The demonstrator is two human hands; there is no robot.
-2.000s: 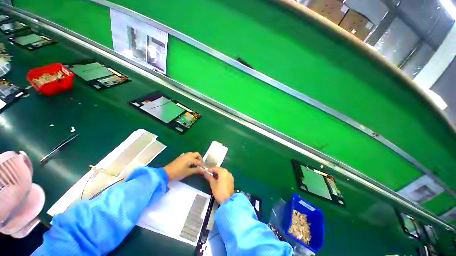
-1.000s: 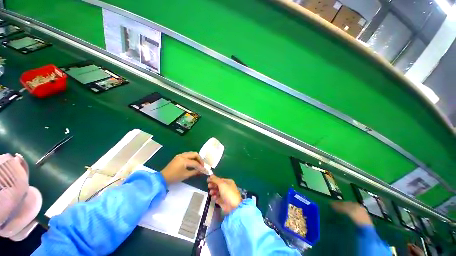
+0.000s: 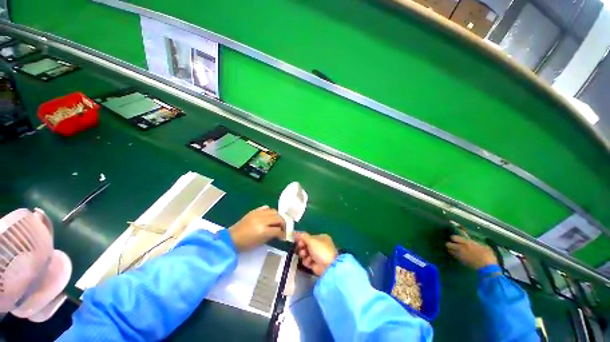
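My left hand and my right hand meet near the middle, fingers pinched close together. Between their fingertips is the narrow end of a small curled white paper, which stands up above them. An open tablet unit lies below my right hand, partly hidden by the hand and sleeve. A white sheet with a grey column of strips lies to its left, partly under my left sleeve. Whether a tiny part is between the fingers is too small to tell.
A blue bin of tan bits is at right; another person's hand is beyond it, at a tablet. Other tablets line the back. Cream strips, tweezers, a red bin and a pink fan are at left.
The white paper has curled and risen between my hands. Another person's arm has come in at right and the tablet behind the blue bin has left its place.
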